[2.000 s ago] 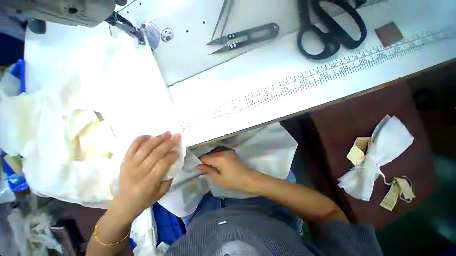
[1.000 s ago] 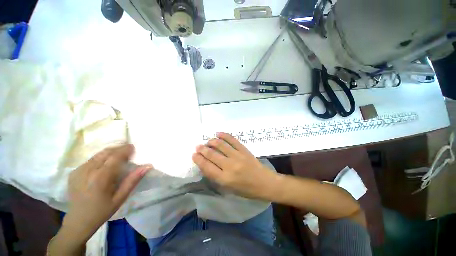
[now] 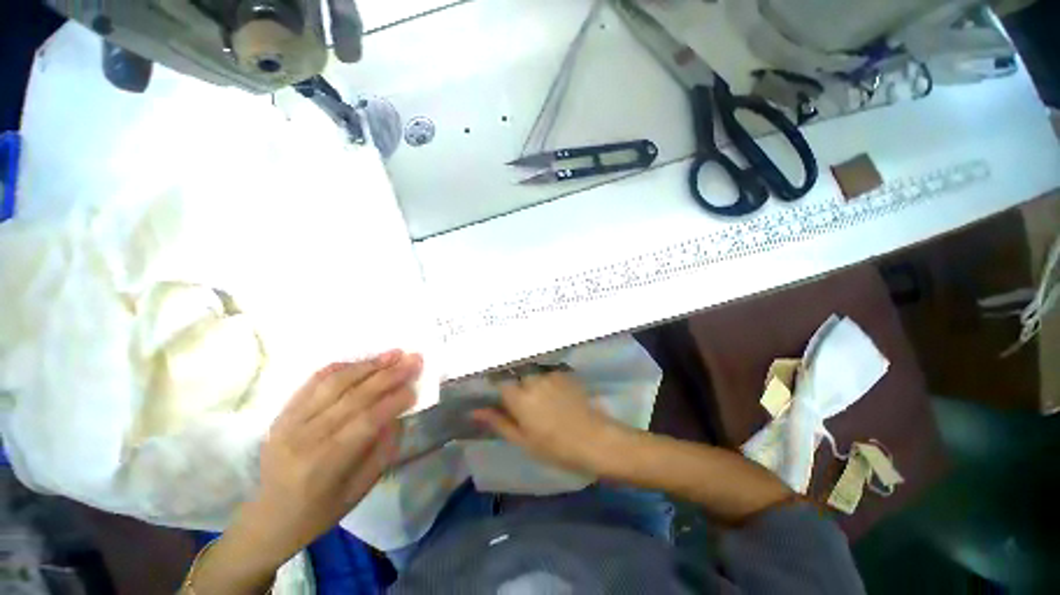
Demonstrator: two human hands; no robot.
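Observation:
The large white-cream cloth [image 3: 267, 209] lies over the left part of the table and hangs down onto my lap. My left hand [image 3: 337, 430] lies flat on its lower right edge, fingers together, near the table's front edge. My right hand [image 3: 546, 413] is just below the table edge over my lap, at the cloth there; its fingers are bent and slightly blurred, so its hold is unclear. The presser foot [image 3: 346, 120] is at the cloth's upper right edge, under the sewing machine head [image 3: 198, 35].
Thread snips [image 3: 587, 160], a thin pointed tool [image 3: 564, 81] and black-handled shears [image 3: 744, 140] lie on the table. A ruler strip [image 3: 697, 248] runs along the front, with a brown square [image 3: 857, 176] beside it. A tied white bundle [image 3: 835, 366] with tan tags lies on the brown surface [image 3: 744, 314].
Compared with one second ago, my left hand has come right onto the cloth edge. My right hand has moved off the table edge to below it. The camera view has shifted.

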